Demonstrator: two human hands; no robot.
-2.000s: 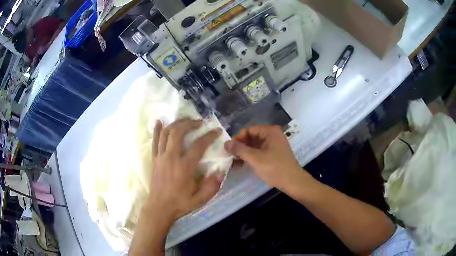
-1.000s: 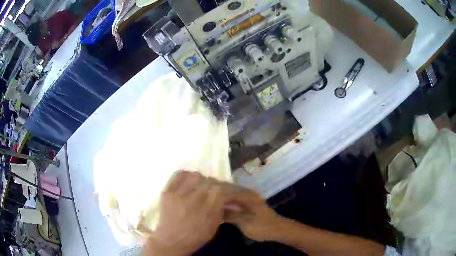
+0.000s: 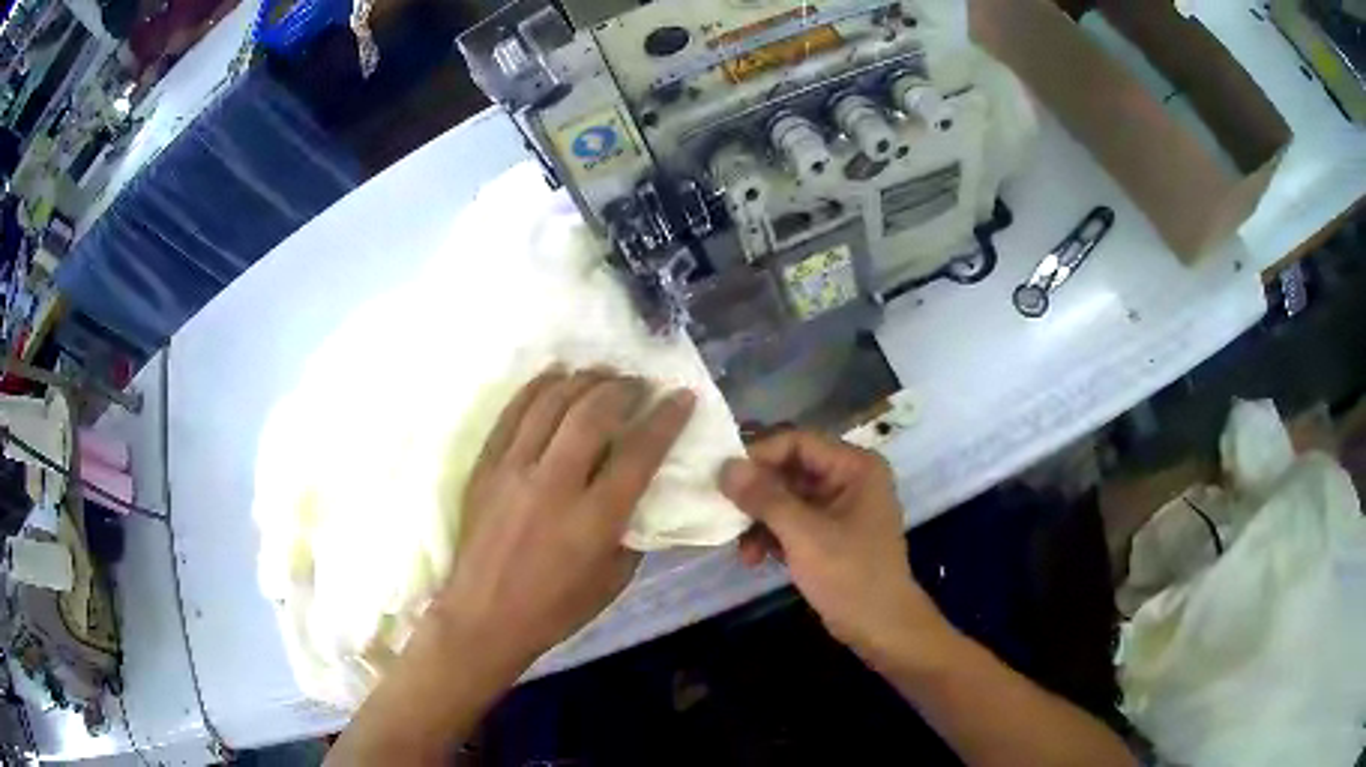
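A cream fabric heap [image 3: 405,405], glaring white, lies on the white table left of and in front of the overlock machine [image 3: 809,165]. Its right edge runs up to the presser foot. My left hand [image 3: 562,487] lies flat on the cloth with its fingers slightly spread. My right hand [image 3: 817,517] pinches the cloth's right edge between thumb and fingers, in front of the machine's dark plate. The fingertips under the cloth are partly hidden.
Thread snips [image 3: 1064,262] lie on the table right of the machine. An open cardboard box [image 3: 1154,135] stands behind them. More cream pieces [image 3: 1258,599] hang at the lower right. A blue crate [image 3: 295,21] and dark blue cloth [image 3: 195,225] are at the upper left.
A second ago both hands were together near the table's front edge. Now they are farther forward and apart, the left on the cloth, the right at its edge. The view has shifted slightly.
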